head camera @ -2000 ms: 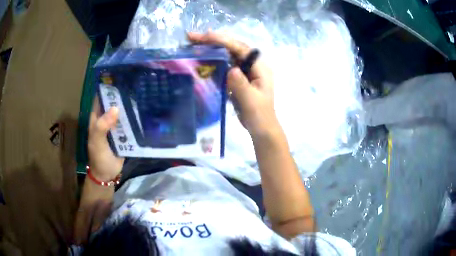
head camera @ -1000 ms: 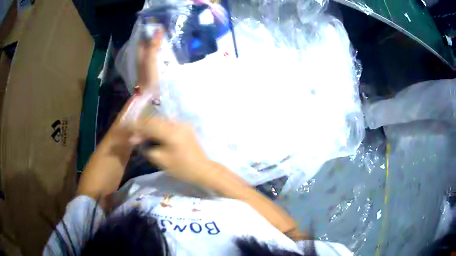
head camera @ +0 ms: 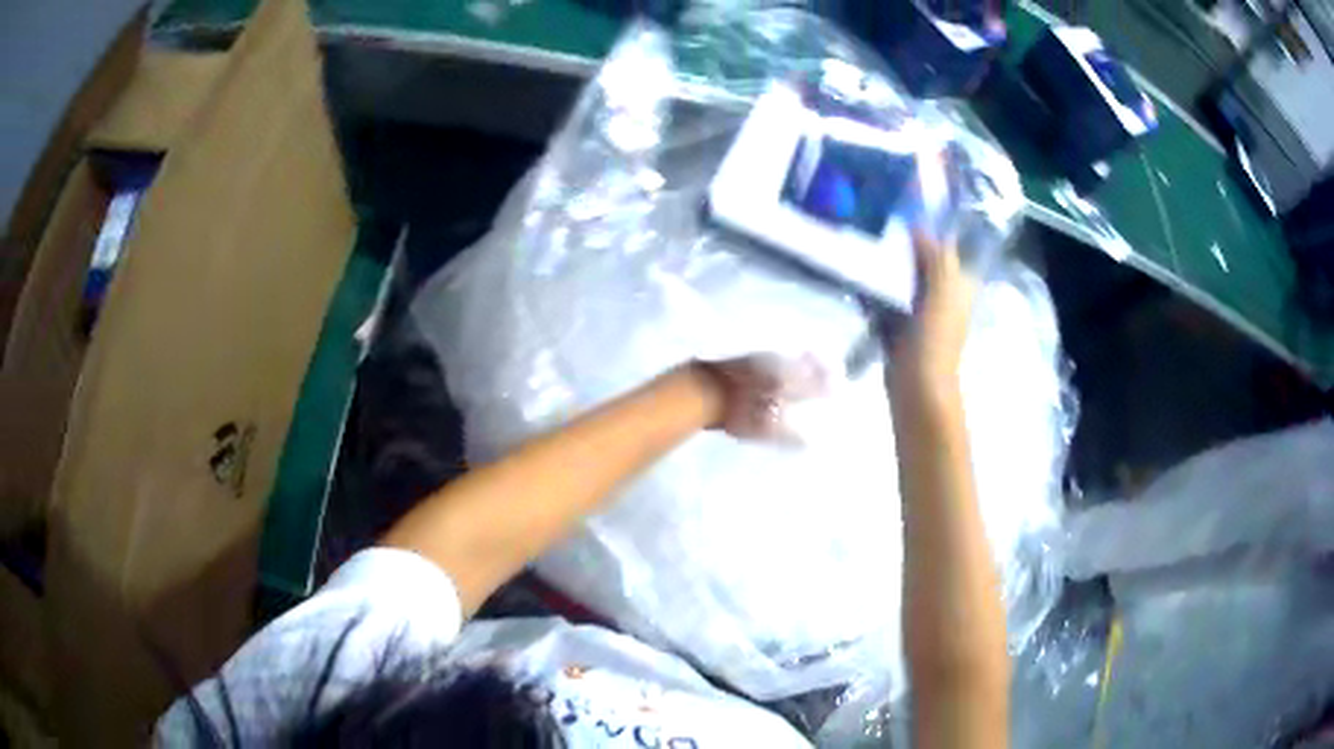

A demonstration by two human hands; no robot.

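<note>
The retail box point(head camera: 859, 186), dark blue with white edges, is held tilted in the air over the far part of the waste bag point(head camera: 629, 315). My right hand point(head camera: 936, 310) grips its near right edge. A dark blurred piece beside that hand may be the cutter. My left hand point(head camera: 768, 398) is off the box, nearer to me and to the left, over the bag. It is motion-blurred, and whether it holds any film is not clear.
A tall brown carton point(head camera: 190, 351) stands open at left, with a retail box point(head camera: 114, 242) inside. The green bench point(head camera: 1170, 234) runs across the back and right, with dark retail boxes point(head camera: 1090, 95) on it. Translucent plastic point(head camera: 1214, 498) lies at right.
The retail box has passed from my left hand to my right hand. My left hand has come away from it. The view has shifted, showing more of the bench and the carton's opening.
</note>
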